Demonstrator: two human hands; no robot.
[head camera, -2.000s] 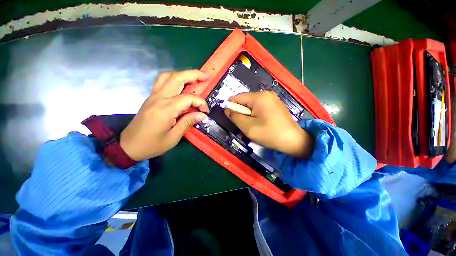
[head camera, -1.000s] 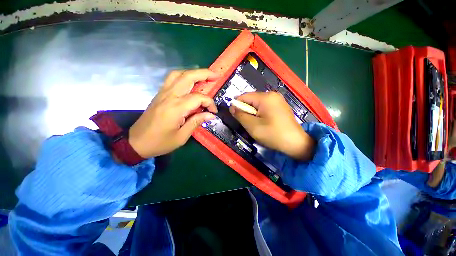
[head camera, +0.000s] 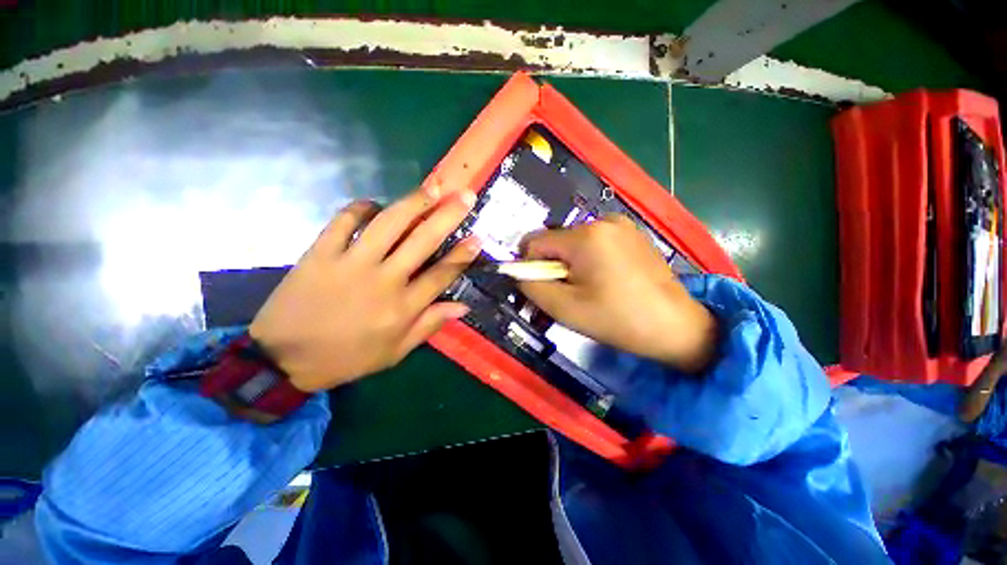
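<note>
The open-back tablet unit (head camera: 563, 199) lies tilted in its red-orange foam tray (head camera: 486, 138) on the dark green bench. A silvery shield cover (head camera: 510, 212) shows on its board. My right hand (head camera: 618, 292) is over the tablet and grips a pale cream pick tool (head camera: 533, 269); its tip points left, near my left fingers. My left hand (head camera: 359, 292) lies with spread fingers over the tray's left edge and the tablet's edge. Whether it holds a small piece I cannot tell. A black adhesive sheet (head camera: 237, 296) lies flat, partly behind my left hand.
More foam trays (head camera: 883, 237) stand at the right, one with another tablet (head camera: 977, 237) in it. A chipped white rail (head camera: 442, 39) runs along the bench's back. Part of another person's arm (head camera: 986, 386) shows at the right edge.
My left hand has turned and its fingers have spread; the wrist has dropped and uncovered more of the black sheet. The cream tool now lies more level and slightly lower.
</note>
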